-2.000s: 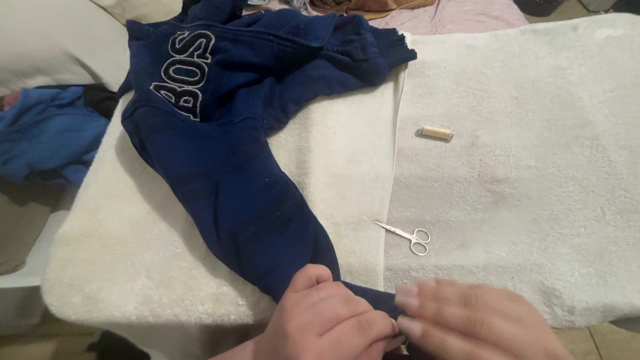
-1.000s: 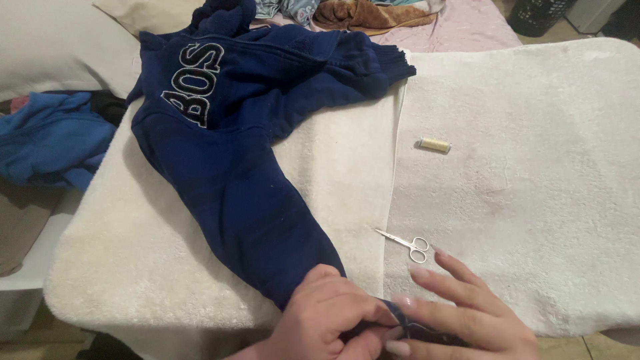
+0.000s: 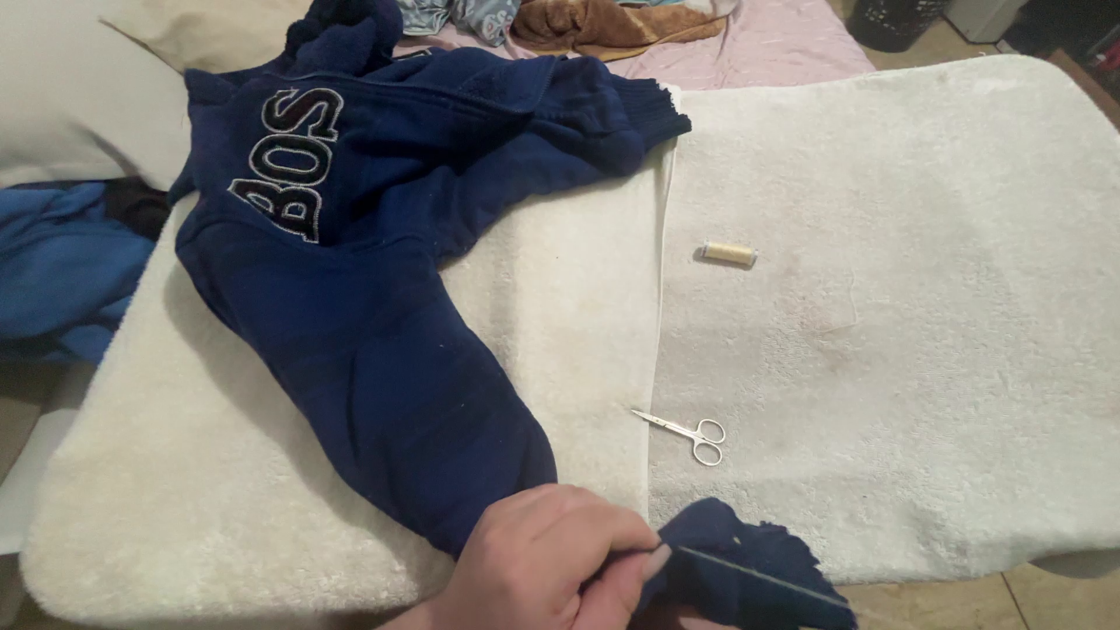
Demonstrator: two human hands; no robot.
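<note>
My left hand (image 3: pixel 560 560) pinches the lower sleeve of a dark blue zip hooded sweatshirt (image 3: pixel 376 350) between thumb and fingers. To the right of those fingers the frayed sleeve end (image 3: pixel 744 569) spreads out, with a pale line of thread or stitching across it. A sliver of skin shows below the cloth at the bottom edge; my right hand is otherwise hidden or out of view. Small metal scissors (image 3: pixel 691 435) lie on the white fleecy cover, above the frayed end. Farther up is a spool of pale yellow thread (image 3: pixel 729 254). No needle is discernible.
The white fleecy cover (image 3: pixel 919 367) has a ridge running down its middle, left of the spool. A loose pale thread (image 3: pixel 853 306) lies on it. Blue clothing (image 3: pixel 61 262) is at the left, a brown cloth (image 3: pixel 612 26) at the back, and a dark basket (image 3: pixel 892 17) beyond.
My right hand, seen with fingers spread beside the sleeve end a second ago, has gone almost or wholly from view. The frayed sleeve end now shows spread out at the right of my left hand.
</note>
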